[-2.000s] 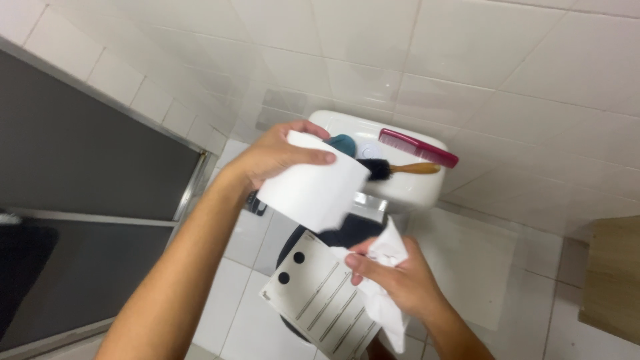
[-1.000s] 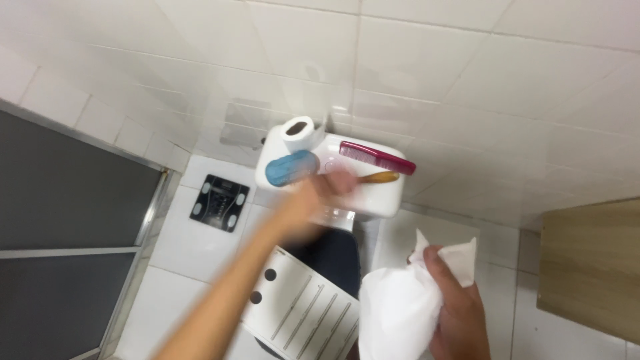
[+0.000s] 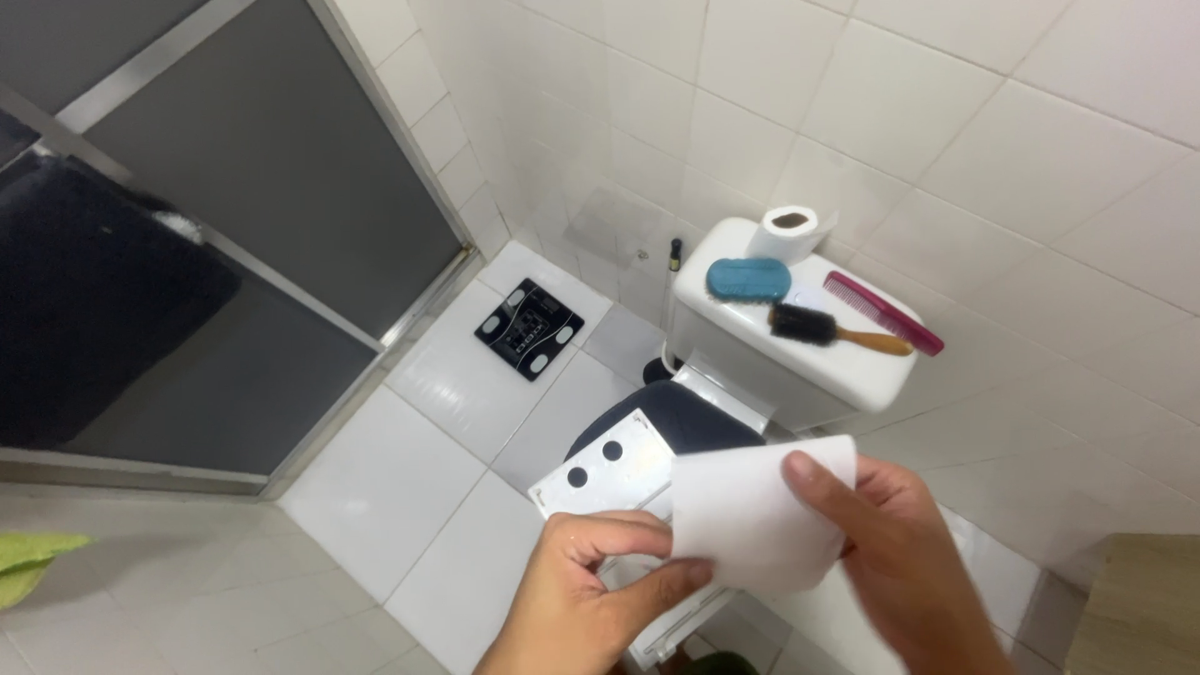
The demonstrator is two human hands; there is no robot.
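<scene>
A folded piece of white toilet paper (image 3: 764, 516) is held between my two hands. My left hand (image 3: 600, 581) pinches its left edge between thumb and fingers; my right hand (image 3: 900, 553) grips the right end, thumb on top. Beneath the paper lies a white slotted panel (image 3: 609, 459) with dark round spots, across the dark toilet lid (image 3: 675, 417). Beyond, on the toilet tank lid (image 3: 834, 375), stand or lie a toilet paper roll (image 3: 786, 234), a blue oval brush (image 3: 748, 279), a round hairbrush with a wooden handle (image 3: 834, 330) and a magenta comb (image 3: 884, 312).
A black bathroom scale (image 3: 530, 328) lies on the tiled floor left of the toilet. A grey-panelled shower door (image 3: 262, 159) stands at the left, with a green cloth (image 3: 37, 562) at the lower left edge. A wooden cabinet (image 3: 1139, 609) is at the lower right.
The paper roll, in my left hand two seconds ago, now stands on the tank. My left hand has come back from the tank to the paper, which both hands now hold. The view has shifted.
</scene>
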